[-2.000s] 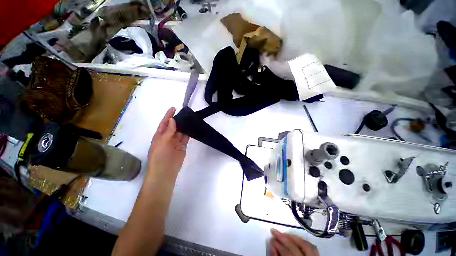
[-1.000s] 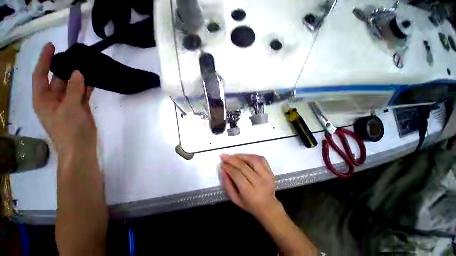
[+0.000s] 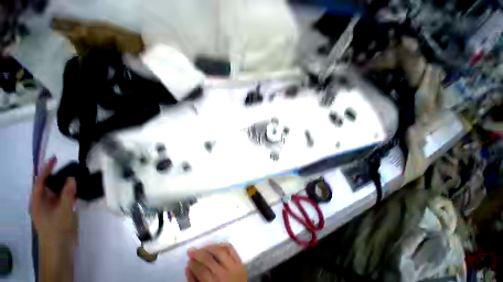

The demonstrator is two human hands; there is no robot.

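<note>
The frame is blurred. My left hand (image 3: 54, 206) is at the left edge of the sewing machine and holds the black fabric strip (image 3: 83, 180) between thumb and fingers. The strip runs to the machine's left end; the needle area is hidden or too blurred to make out. More black strip (image 3: 105, 102) lies looped behind the machine. The white sewing machine head (image 3: 231, 146) spans the middle. My right hand (image 3: 216, 264) is at the bottom edge, partly cut off, fingers curled near the table front; whether it holds anything cannot be told.
The screwdriver (image 3: 261, 203), red-handled scissors (image 3: 303, 220) and roll of black tape (image 3: 319, 190) lie in front of the machine. White paper (image 3: 172, 71) and brown material (image 3: 99, 36) lie behind. Pale fabric (image 3: 380, 231) hangs at the right, beyond the table's front edge.
The view has swung right and up, showing the whole machine head. My left hand still holds the strip beside the machine's left end. My right hand remains near the table front.
</note>
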